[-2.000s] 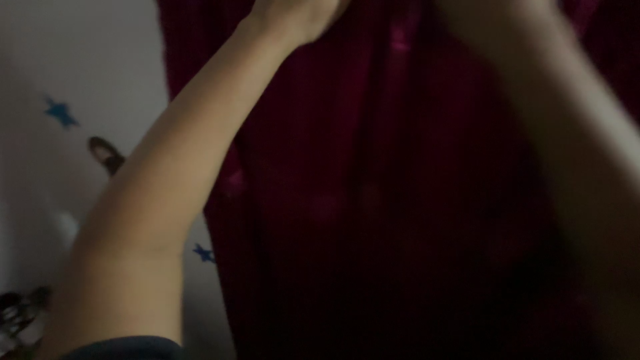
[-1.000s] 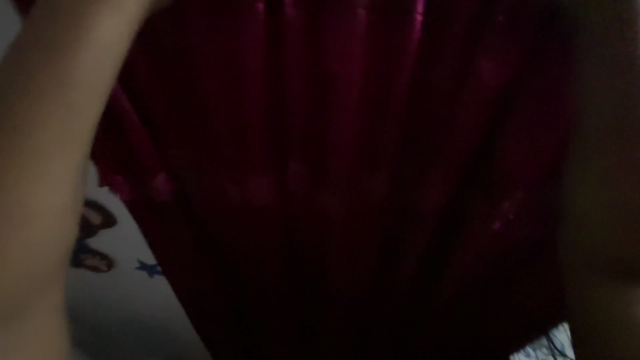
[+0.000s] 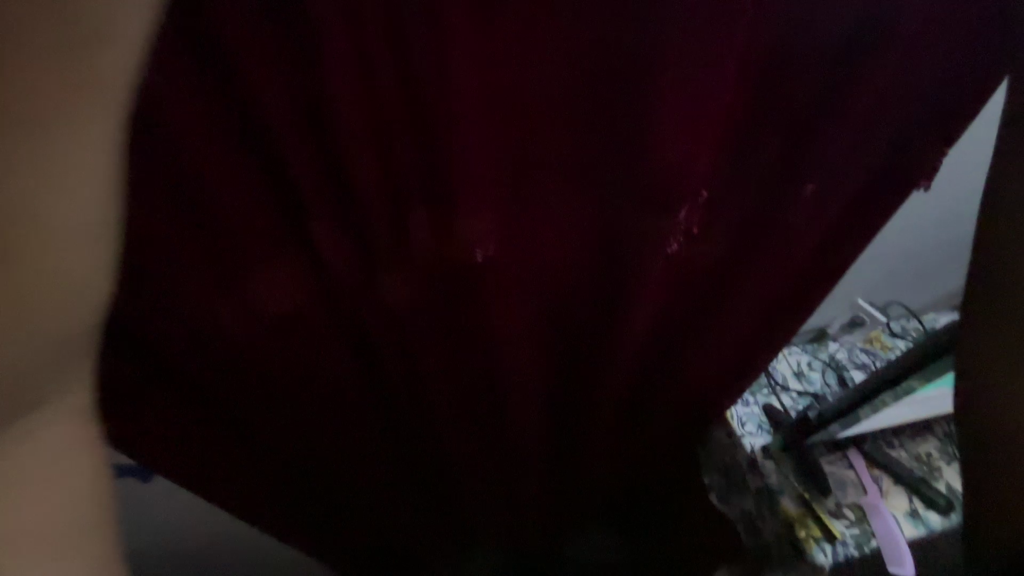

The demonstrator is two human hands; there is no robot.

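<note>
A dark red curtain-like cloth (image 3: 496,320) hangs across most of the head view, with soft vertical folds and a few shiny spots. My left arm is raised along the left edge, in front of the cloth, and its hand lies above the frame. At the right edge stands a dark, shadowed shape that appears to be my right arm; that hand is out of view too. What either hand holds or touches is hidden.
At the lower right, a patterned cloth surface (image 3: 848,368) bears dark cables, a black stand-like object (image 3: 880,384) and a light purple strip-shaped thing (image 3: 884,528). A pale wall (image 3: 920,224) shows behind. Another pale area (image 3: 192,512) lies lower left, with a blue mark.
The view has shifted to the right, so the cluttered patterned surface now shows. Both hands, partly seen at the top two seconds ago, have left the frame.
</note>
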